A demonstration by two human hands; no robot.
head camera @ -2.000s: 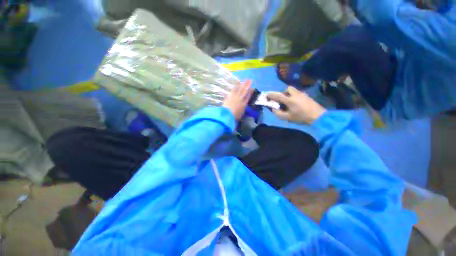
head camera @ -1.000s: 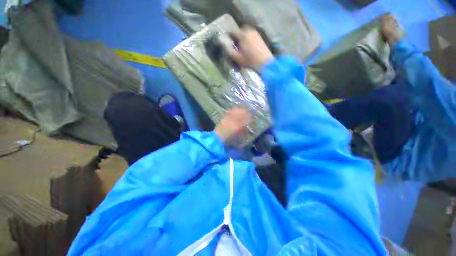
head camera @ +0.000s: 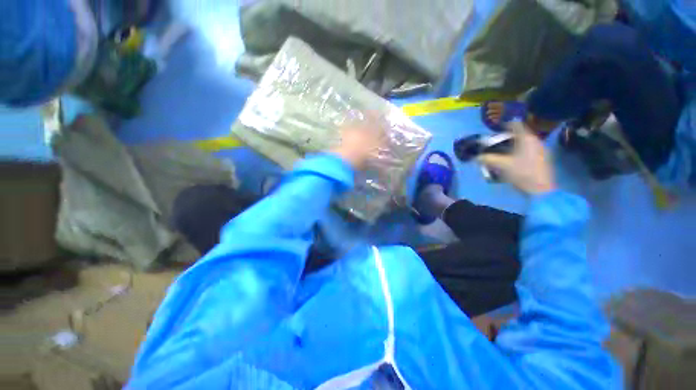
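A wrapped carton (head camera: pixel 305 114), grey-green with glossy glaring tape on its top, lies in front of me between my legs, tilted in the view. My left hand (head camera: pixel 360 145) is blurred and rests on the carton's top near its right part, with no tool in it. My right hand (head camera: pixel 526 164) holds a black tape dispenser (head camera: pixel 484 146) to the right of the carton, apart from it, above the blue floor.
Woven sacks (head camera: pixel 114 190) lie at left. More grey-green parcels (head camera: pixel 397 34) are beyond the carton. Another person's dark-clothed leg (head camera: pixel 610 84) and sandalled foot are at upper right. A blue sleeve (head camera: pixel 38 49) shows at upper left. Flattened cartons (head camera: pixel 99 327) are at lower left.
My right hand with the tape dispenser has moved from above the carton to the right, away from it. My left hand stays at the carton. The view has shifted.
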